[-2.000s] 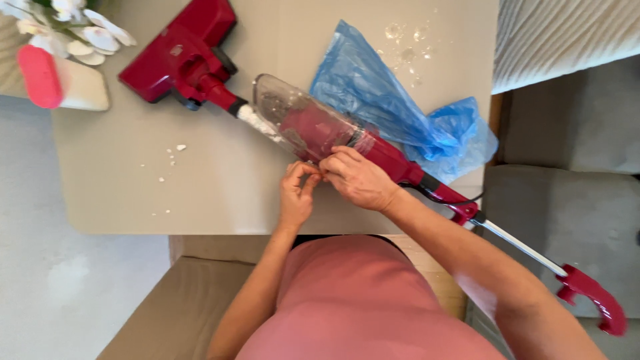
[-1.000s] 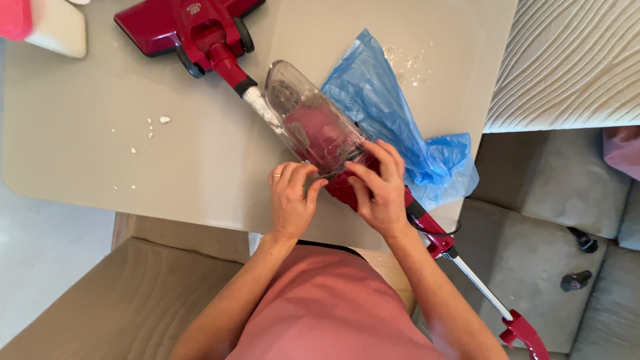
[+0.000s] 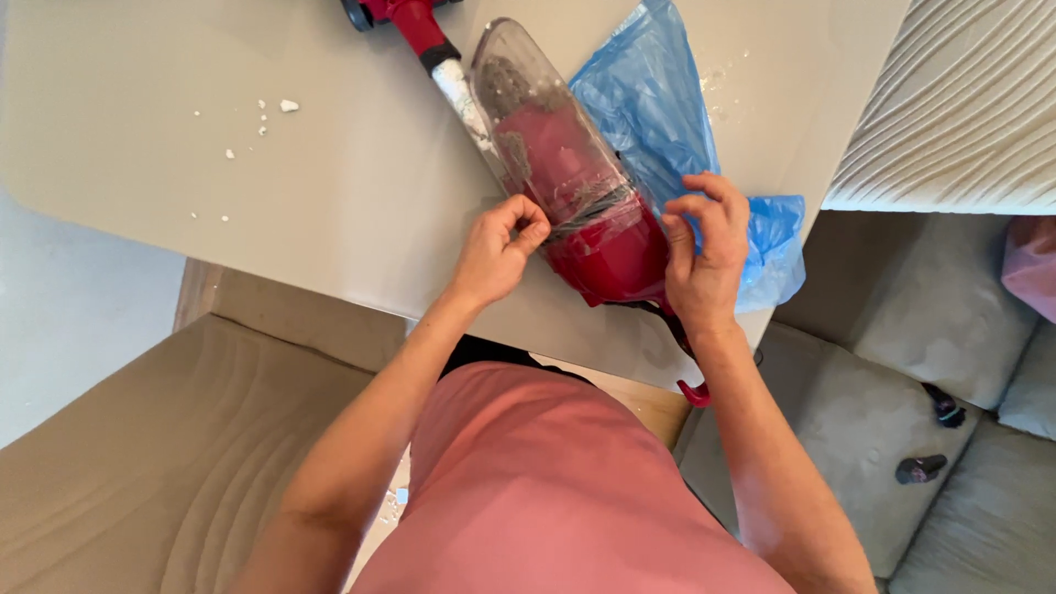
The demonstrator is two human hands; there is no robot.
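A red stick vacuum cleaner (image 3: pixel 615 260) lies diagonally on the table, its clear dust container (image 3: pixel 536 107) holding grey dust. Dark and clear wrapping, perhaps tape, circles the joint between container and red body. At the left side of that joint is my left hand (image 3: pixel 499 252), thumb and forefinger pinched together; whether they grip an end of the wrapping is too small to tell. My right hand (image 3: pixel 709 247) is raised at the right of the body, fingers apart and holding nothing. Behind it lies a crumpled blue plastic bag (image 3: pixel 652 91), partly under the container.
White crumbs (image 3: pixel 289 106) are scattered on the beige tabletop (image 3: pixel 346 190). The red floor head's neck (image 3: pixel 417 25) is at the top edge. A brown seat (image 3: pixel 165 445) stands at lower left, and a grey sofa (image 3: pixel 858 429) with small dark items is at right.
My right hand has come off the vacuum cleaner and moved right of it, its fingers now apart. My left hand remains by the joint. The view has shifted closer to the container.
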